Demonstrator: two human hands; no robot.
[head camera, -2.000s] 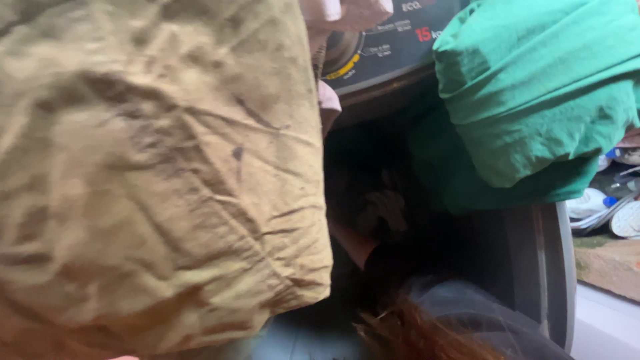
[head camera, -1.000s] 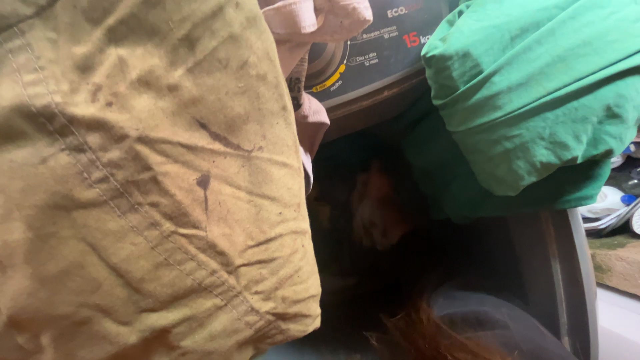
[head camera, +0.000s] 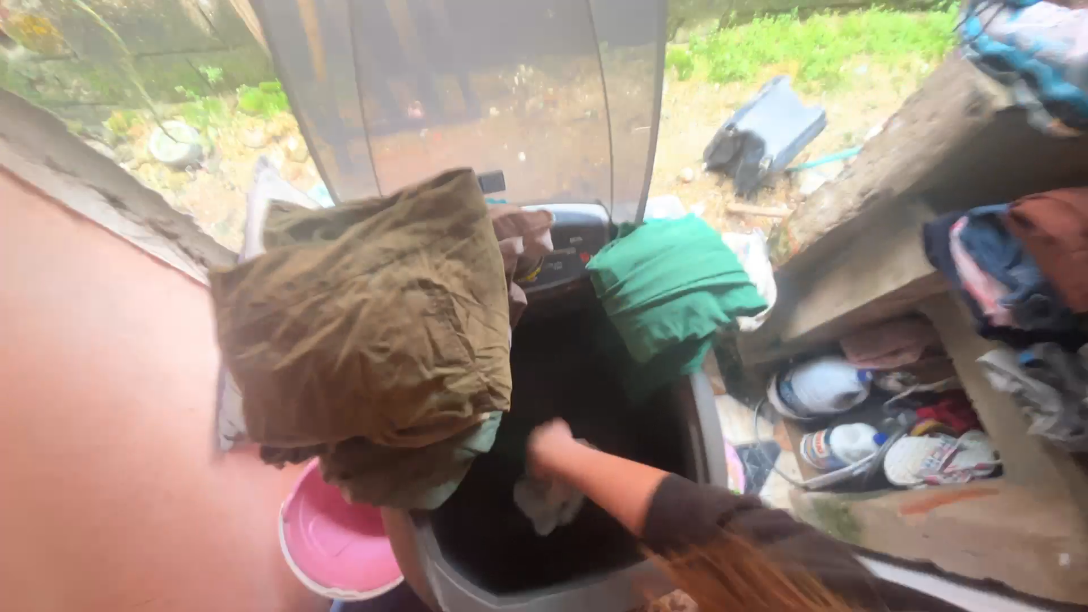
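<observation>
My right hand (head camera: 552, 446) is closed on a bunched pale grey cloth (head camera: 548, 501) that hangs inside the dark opening of a top-loading washing machine (head camera: 710, 425). My left hand is out of view. Folded khaki fabric (head camera: 365, 331) drapes over the machine's left side, with pale green cloth (head camera: 455, 459) beneath it. Green fabric (head camera: 671, 293) lies over the right rim. Between them, a pinkish garment (head camera: 518, 242) rests beside the control panel (head camera: 574, 242).
The raised translucent lid (head camera: 493, 93) stands behind the machine. A pink basin (head camera: 336, 540) is at lower left. On the right, a concrete shelf (head camera: 884, 510) holds plastic bottles (head camera: 824, 387), and clothes (head camera: 1003, 263) lie above. A pink wall (head camera: 102, 382) borders the left.
The view has pulled back widely. My right hand, seen deep in the dark drum before, is now higher in the opening with the pale cloth in it.
</observation>
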